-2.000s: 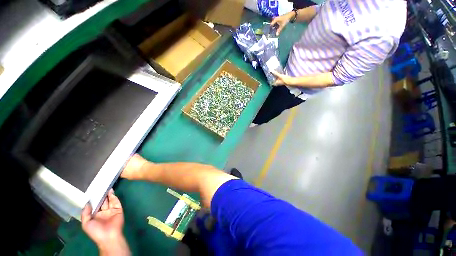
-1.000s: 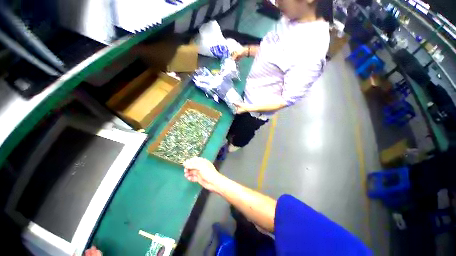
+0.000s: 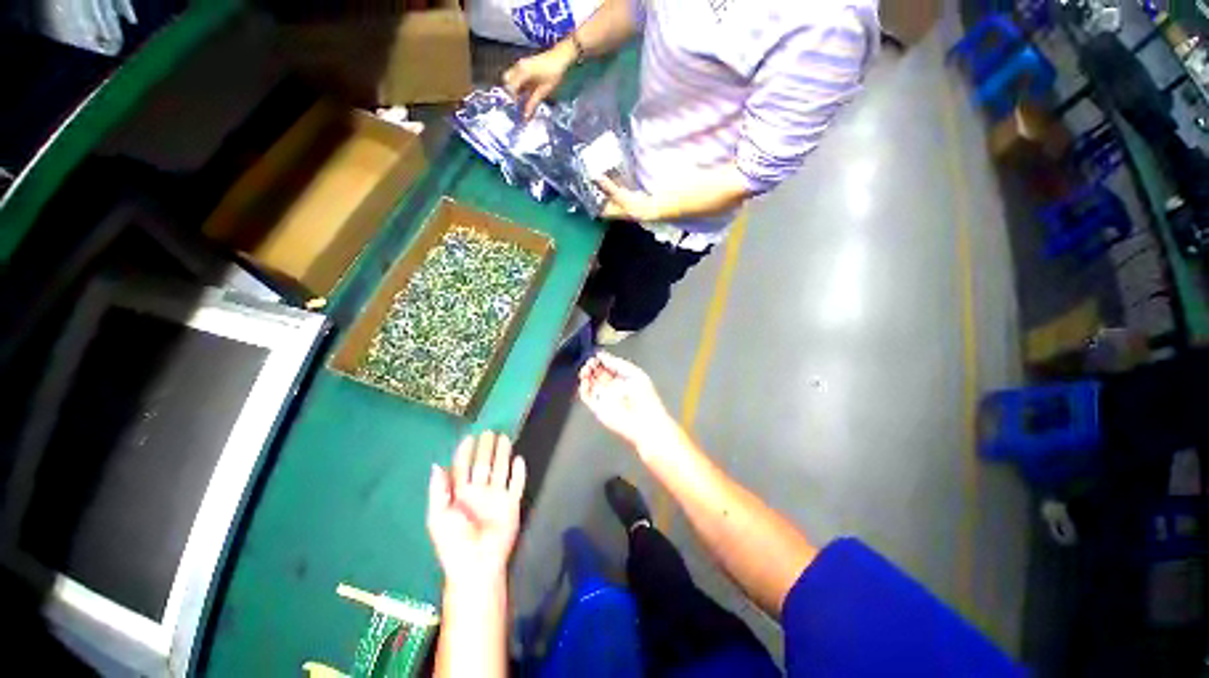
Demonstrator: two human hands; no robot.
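Observation:
A shallow cardboard tray (image 3: 347,360) full of tiny green and silver parts lies on the green bench in front of me. My left hand (image 3: 477,497) is palm up with its fingers apart, just below the tray's near corner, and holds nothing. My right hand (image 3: 619,395) is beyond the bench edge, over the floor, with its fingers curled; whether small parts lie in it is too small to tell. Neither hand touches the tray.
A pale frame with a dark centre (image 3: 239,477) lies left. An open cardboard box (image 3: 294,252) stands behind the tray. A coworker (image 3: 743,106) handles silvery bags (image 3: 530,148). A small board fixture (image 3: 387,636) is at the near edge. A blue stool (image 3: 597,633) stands below.
My left hand has left the frame's edge and come up near the tray. My right hand has moved from the frame past the tray's corner to over the floor. The view has shifted right.

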